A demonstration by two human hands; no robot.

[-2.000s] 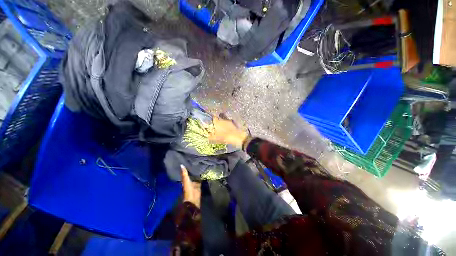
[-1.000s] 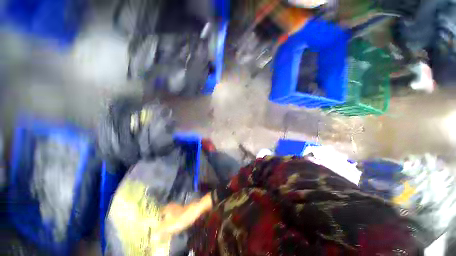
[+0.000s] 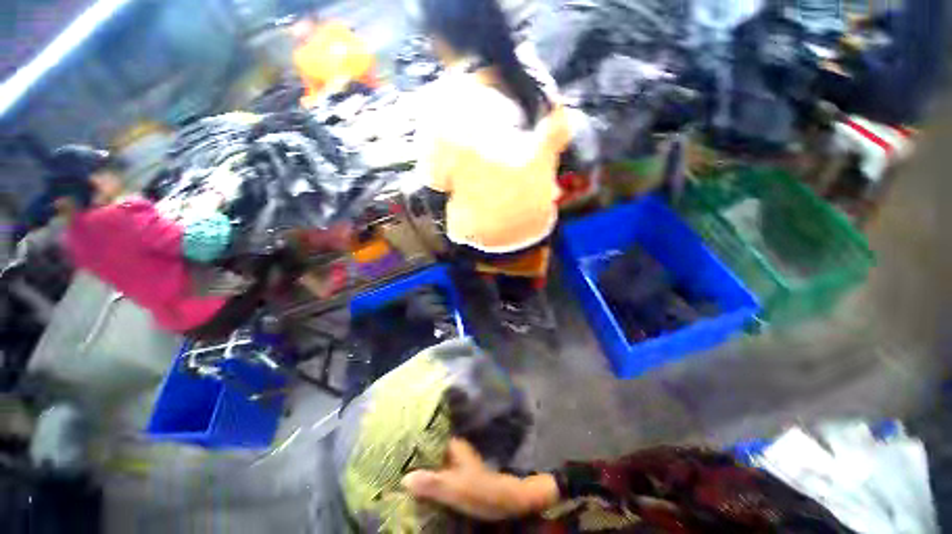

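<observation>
A bundled grey garment with a large yellow-patterned area is at the bottom centre, close to the camera and above the floor. My right hand comes in from the lower right in a dark red patterned sleeve and holds the garment's near right side. Its fingers are partly hidden and blurred against the cloth. My left hand is not in view. What lies under the garment is hidden.
A person in a pale yellow top sits ahead, and another in pink at left, by heaped dark cloth. Blue crates and a green crate stand on the floor. White pieces lie lower right.
The view has swung from the blue crates up to the workers. The yellow-patterned garment has come away from the dark pile with my right hand. My left hand has left the picture.
</observation>
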